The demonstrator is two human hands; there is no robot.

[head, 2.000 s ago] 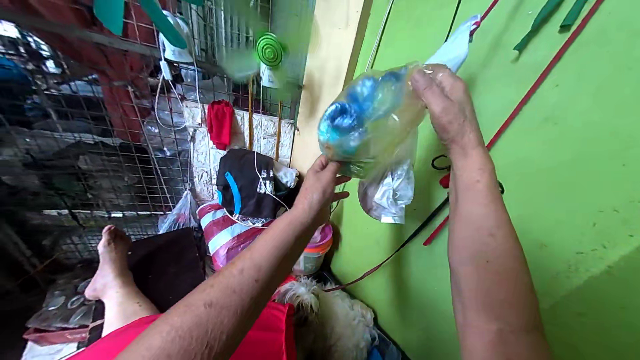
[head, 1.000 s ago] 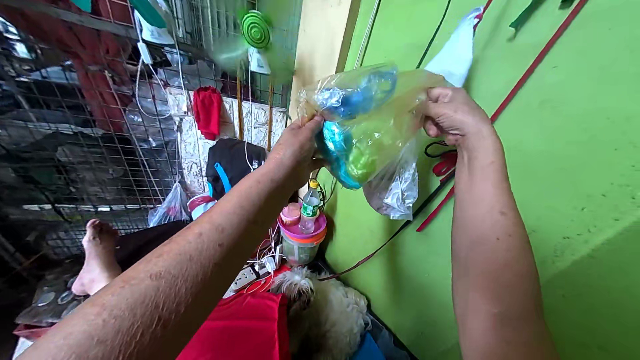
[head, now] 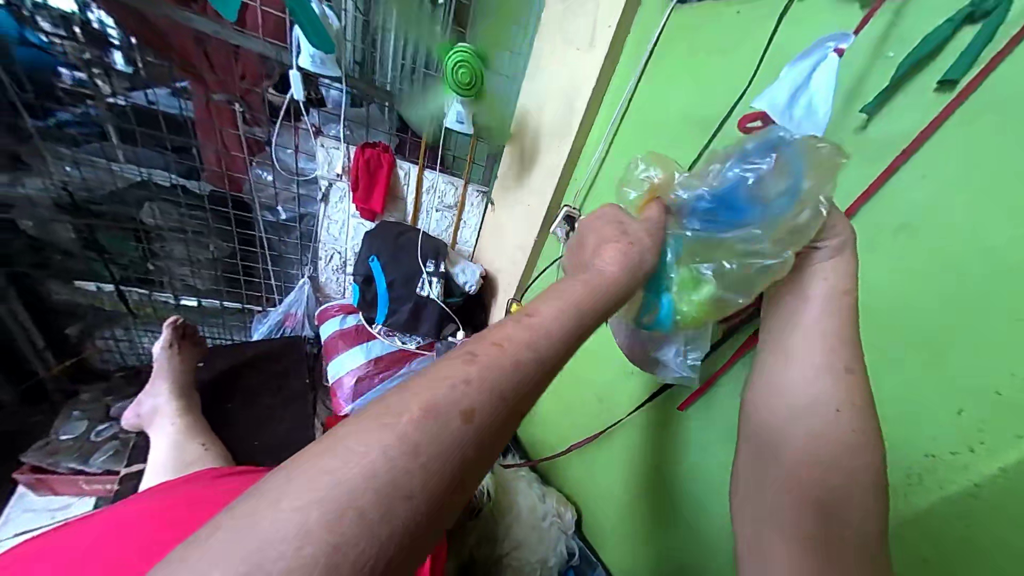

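Note:
A clear, yellowish plastic bag (head: 744, 240) hangs between both hands against the green wall. Through its film show blue, teal and yellow-green contents, whose kind I cannot tell. My left hand (head: 616, 244) grips the bag's left edge with the fingers closed. Behind the bag's right side is my right hand (head: 828, 236), its fingers largely hidden by the film. Just above the bag a white cloth or bag (head: 804, 84) hangs on a red strap. Another clear plastic bag (head: 668, 348) shows below it, in front of the wall.
Red straps (head: 936, 128) and cords cross the green wall (head: 944, 360). A spinning green fan (head: 464, 70) stands near the wire grille (head: 264, 240). A black bag (head: 404, 280) rests on a red-and-white striped bundle (head: 344, 352). A pale furry animal (head: 524, 520) lies low by the wall.
My right hand has gone from the bag's upper right edge to behind its right side. The bag is now bunched up rather than stretched out between the hands.

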